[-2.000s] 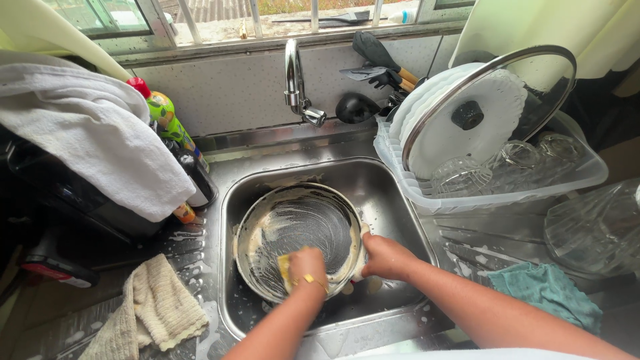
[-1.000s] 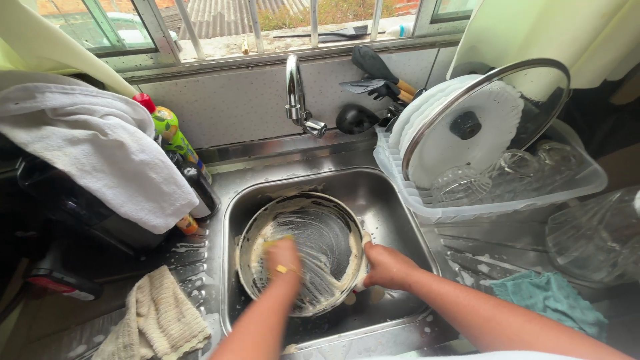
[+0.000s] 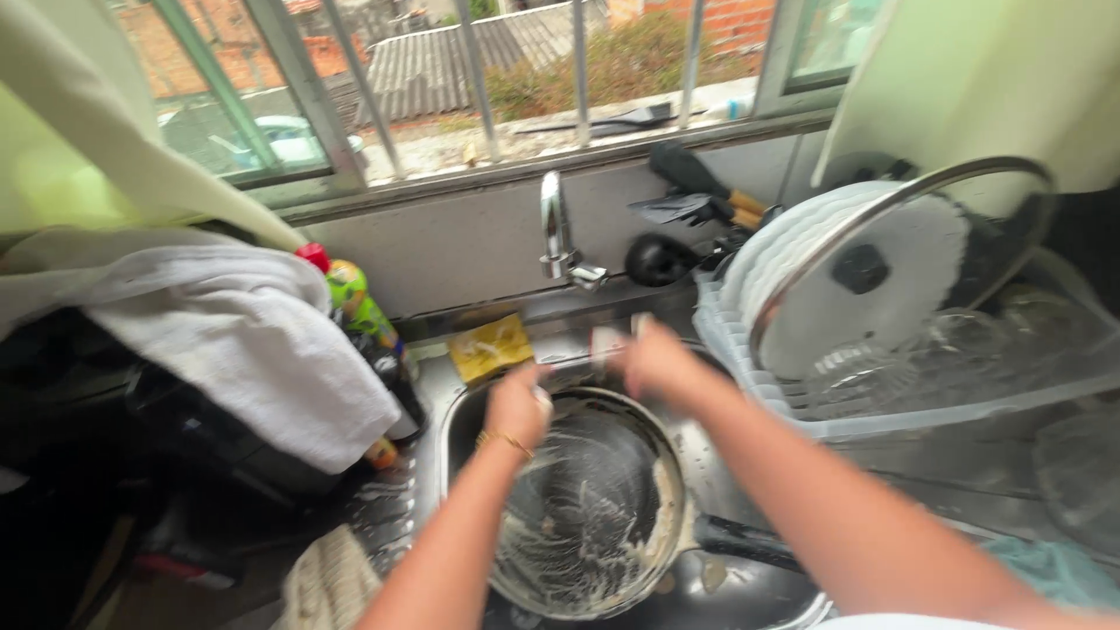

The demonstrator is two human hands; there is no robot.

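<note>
A soapy dark frying pan [image 3: 582,507] lies in the steel sink basin, its black handle pointing right. My left hand [image 3: 518,407] is over the pan's upper left rim, fingers curled, with a small pale thing partly showing at them; its grip is unclear. Blurred in motion, my right hand [image 3: 661,363] is above the basin's back edge, below the chrome faucet [image 3: 556,227]. A small white and reddish thing [image 3: 605,346] shows beside its fingers; whether they hold it is unclear. The yellow sponge [image 3: 492,348] rests on the sink's back ledge, left of the hands.
A dish rack [image 3: 840,427] with white plates, a glass lid [image 3: 910,254] and glasses stands at right. Black utensils [image 3: 691,188] lie behind it. Bottles [image 3: 363,302] and a white towel [image 3: 236,341] over a black appliance are at left. A beige cloth [image 3: 328,582] lies lower left.
The sponge, earlier under my left hand in the pan, now lies on the back ledge. Both hands have moved toward the faucet, my right hand off the pan's rim. The view has tilted up.
</note>
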